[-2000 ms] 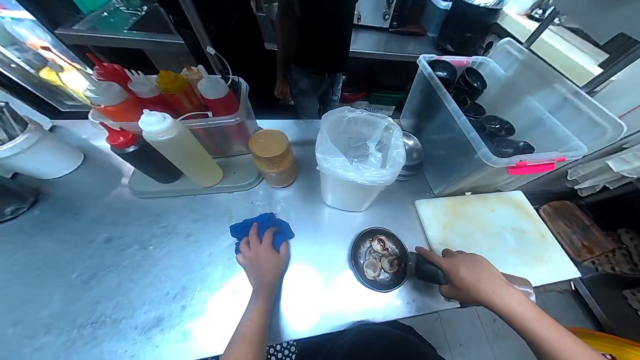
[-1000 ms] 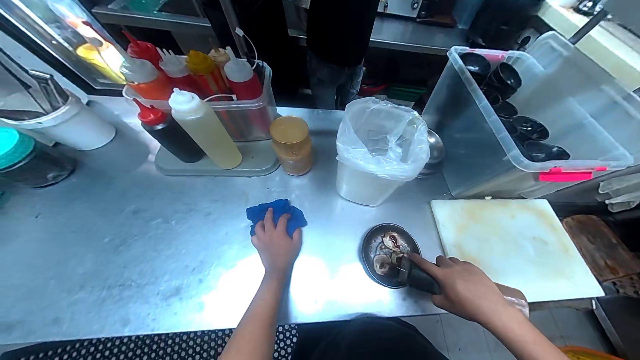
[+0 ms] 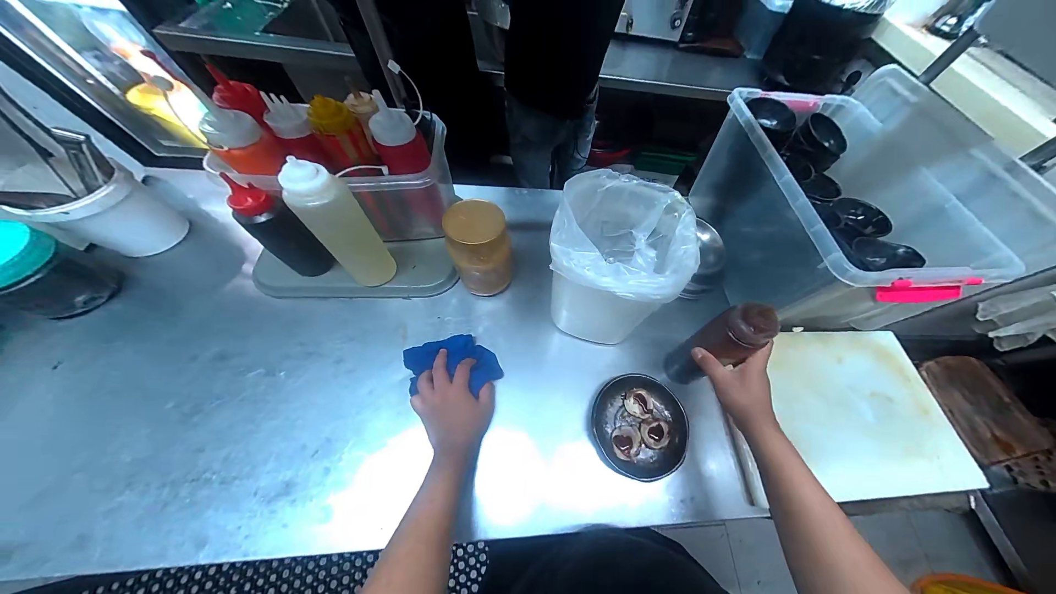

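Note:
My left hand (image 3: 452, 404) rests with its fingers on a crumpled blue cloth (image 3: 483, 367) on the steel counter. At the right, my right hand (image 3: 741, 384) is closed around a brown bottle or jar (image 3: 716, 340), which leans beside the cutting board. Between my hands sits a small round black dish (image 3: 639, 472) with several round, pale brown pieces of food (image 3: 656, 432) topped with dark sauce. A white container lined with a clear plastic bag (image 3: 606, 309) stands behind the dish. To its left is a jar with a tan lid (image 3: 478, 247).
Squeeze bottles (image 3: 338, 219) stand on a grey tray (image 3: 330, 285) and in a clear bin at the back left. A white cutting board (image 3: 866, 421) lies at the right, below a large clear tub (image 3: 792, 198) of black dishes. A person (image 3: 553, 74) stands across the counter.
My right hand has moved up and away from the black dish, where it held a dark bottle over the food, and the bottle now points away from the dish. My left hand stays on the cloth.

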